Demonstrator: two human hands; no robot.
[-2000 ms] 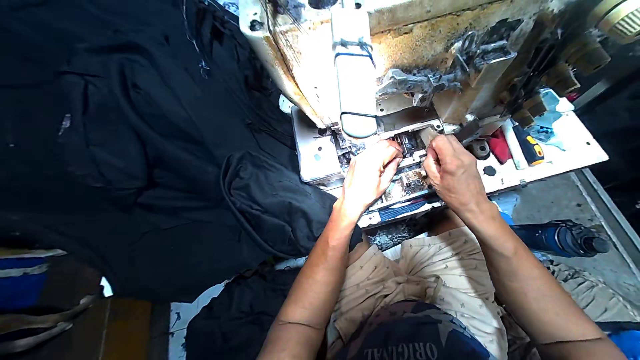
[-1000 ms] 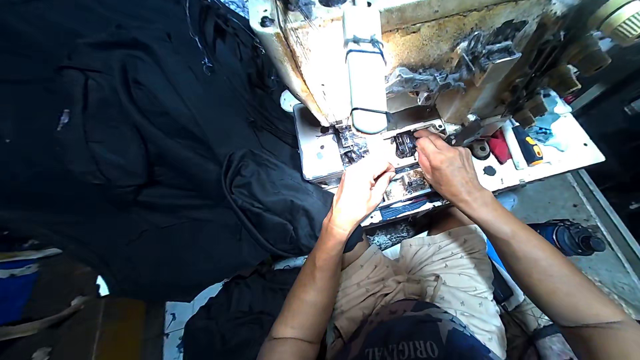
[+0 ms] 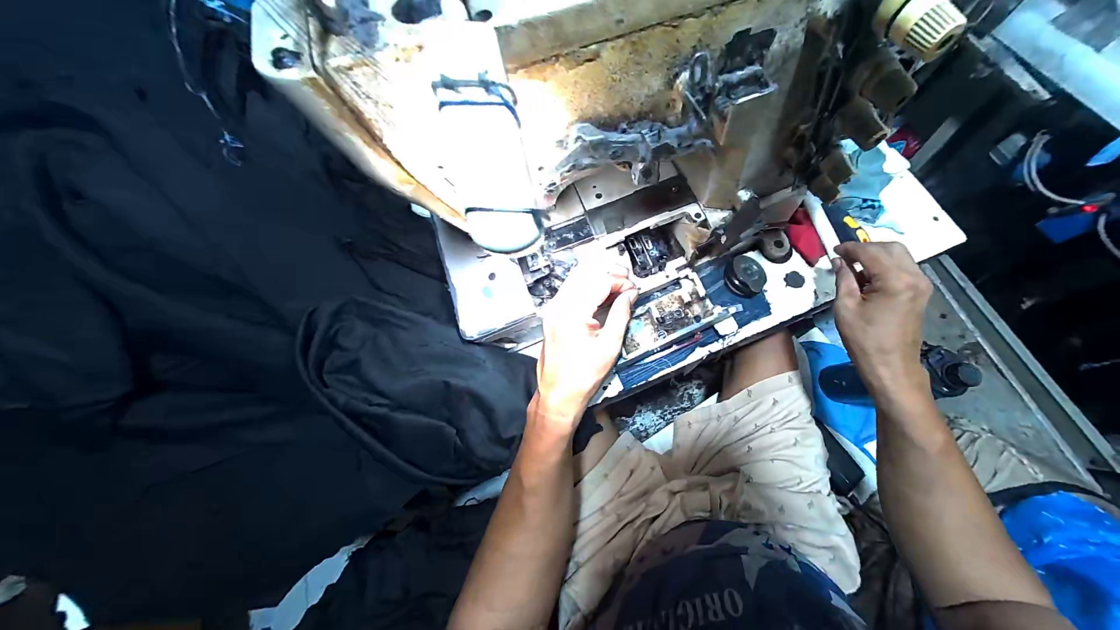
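Observation:
A worn industrial sewing machine [image 3: 604, 96] stands ahead of me, the mechanism [image 3: 649, 254] in its bed exposed. My left hand [image 3: 584, 324] is at the bed beside this mechanism, thumb and fingertips close together; whether something small is between them I cannot tell. My right hand [image 3: 879, 302] is over the right part of the machine table, its fingertips at the lower end of a white stick-like object [image 3: 821, 229]. Whether they grip it is unclear. A round black knob-like part [image 3: 745, 275] lies between the hands.
Black fabric [image 3: 175, 350] covers the left side and comes up to the bed. A red item [image 3: 803, 236], a yellow-and-black tool [image 3: 853, 226] and a light blue cloth [image 3: 862, 184] lie on the right of the table. A dark bottle [image 3: 949, 372] is below right.
My right hand has moved right, from the machine bed to the white stick-like object. The open bed and the round black part now show where it was. My left hand has stayed by the mechanism.

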